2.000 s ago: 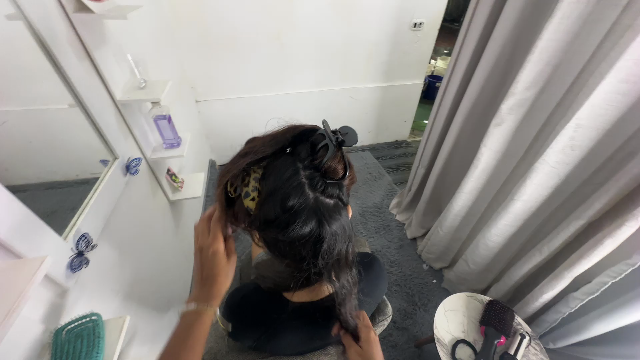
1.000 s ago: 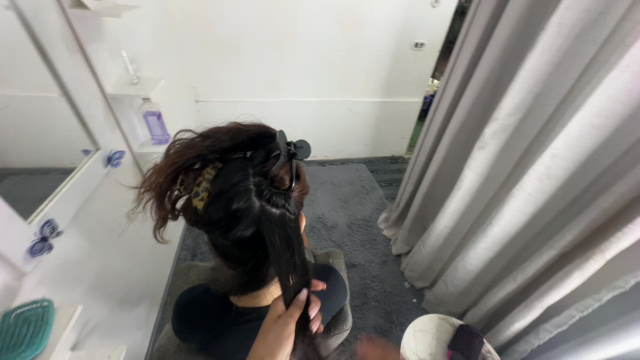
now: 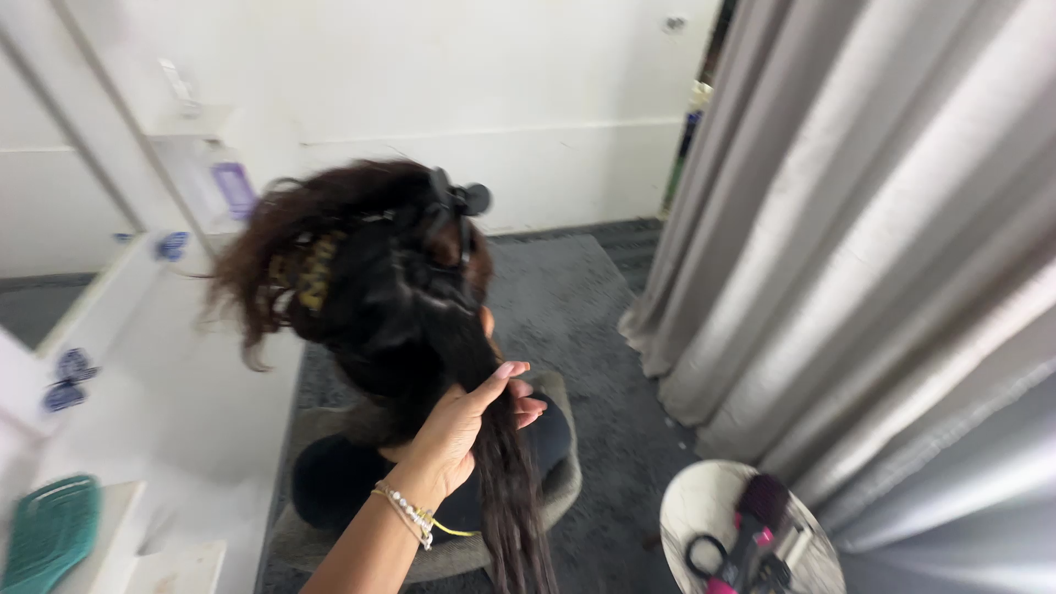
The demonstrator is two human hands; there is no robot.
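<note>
A seated person with dark hair point(image 3: 371, 322) faces away from me on a grey chair point(image 3: 561, 487). My left hand point(image 3: 474, 417), with beaded bracelets at the wrist, is closed around a long hair section point(image 3: 507, 495) that hangs down the right side of the back. A black claw clip point(image 3: 462, 202) grips hair near the top of the head. On the left side of the head a leopard-print clip or tie point(image 3: 318, 276) holds more hair, with loose reddish-brown ends. My right hand is out of view.
At lower right a round marble-look table point(image 3: 681, 495) bears a pink and black round hot brush point(image 3: 747, 536) and a black ring point(image 3: 705, 555). A teal vented hairbrush point(image 3: 54, 532) lies on a shelf at lower left. Grey curtains point(image 3: 808, 247) hang on the right; a purple bottle point(image 3: 234, 190) stands on a wall shelf.
My left hand was beside the left of the head two seconds ago; it now holds the hair section that my right hand held then. My right hand has left the view.
</note>
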